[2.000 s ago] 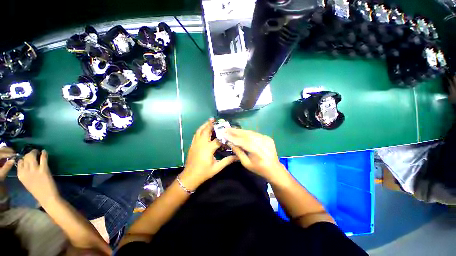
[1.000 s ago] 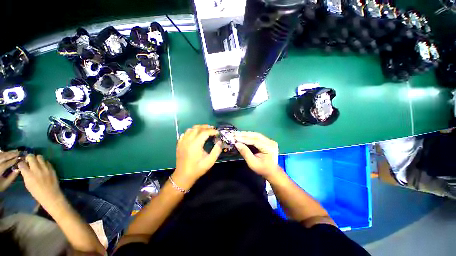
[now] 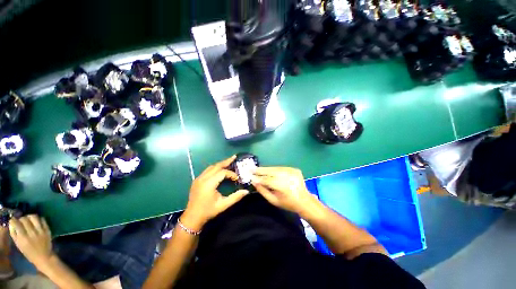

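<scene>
A palm-sized unit [image 3: 246,167] with a black shell and bright silver-white centre is near the bench edge in front of me. My left hand [image 3: 211,192] grips its left side, fingertips at the rim and thumb below. My right hand [image 3: 282,187] has its fingertips on the lower right of the bright centre. Whether those fingertips pinch a separate small part cannot be seen. A long black electric screwdriver [image 3: 257,73] stands above and beyond the unit, over the white screw feeder [image 3: 231,115]. No hand holds it.
Waiting units [image 3: 117,121] lie in a loose cluster left. Set-down units [image 3: 343,122] stand right of the feeder, with dense grouped units [image 3: 362,34] beyond. A blue bin [image 3: 370,206] is below the bench edge. A neighbour's hand [image 3: 32,237] is at far left, another person at far right.
The view has shifted and tilted. The unit's bright centre now shows more openly between my hands. One more unit joined the left cluster between the two earlier frames.
</scene>
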